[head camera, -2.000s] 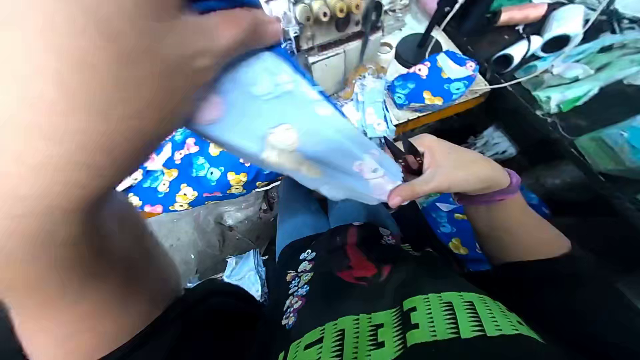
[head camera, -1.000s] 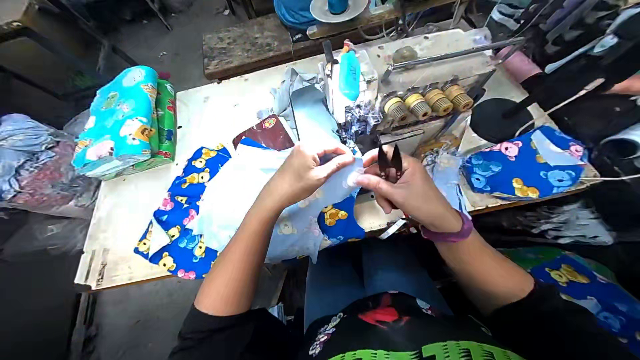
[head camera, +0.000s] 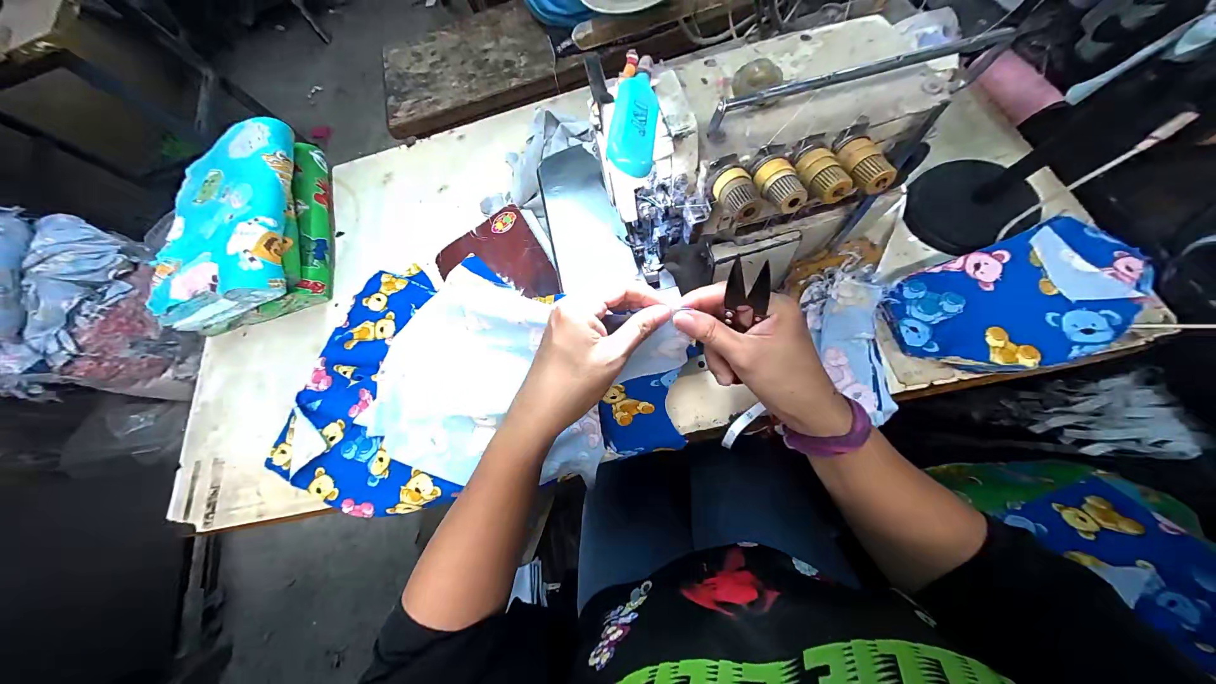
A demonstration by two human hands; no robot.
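Observation:
Blue teddy-bear-print fabric (head camera: 366, 328) lies over the table's front edge, its pale underside (head camera: 456, 366) turned up. My left hand (head camera: 594, 351) pinches the fabric's edge between thumb and fingertips. Against it, my right hand (head camera: 760, 351) pinches the same edge and also keeps a pair of thread snips (head camera: 748, 293) in the palm, blades up and apart. Both hands are just in front of the sewing machine's needle area (head camera: 660, 223). Four yellow-and-brown tension dials (head camera: 803, 180) sit on the machine's front.
Folded turquoise (head camera: 228, 214) and green (head camera: 313, 223) printed cloths sit at the table's left. A stack of blue bear-print pieces (head camera: 1007, 294) lies at the right, by a black round base (head camera: 959, 204). Pale scraps (head camera: 845, 332) hang beside my right hand. A wooden bench (head camera: 465, 71) stands behind.
Two seconds ago the fabric was lifted close before the camera, with my left arm across the view. Now it lies on the table and my hands are together. Since one second ago, little has moved.

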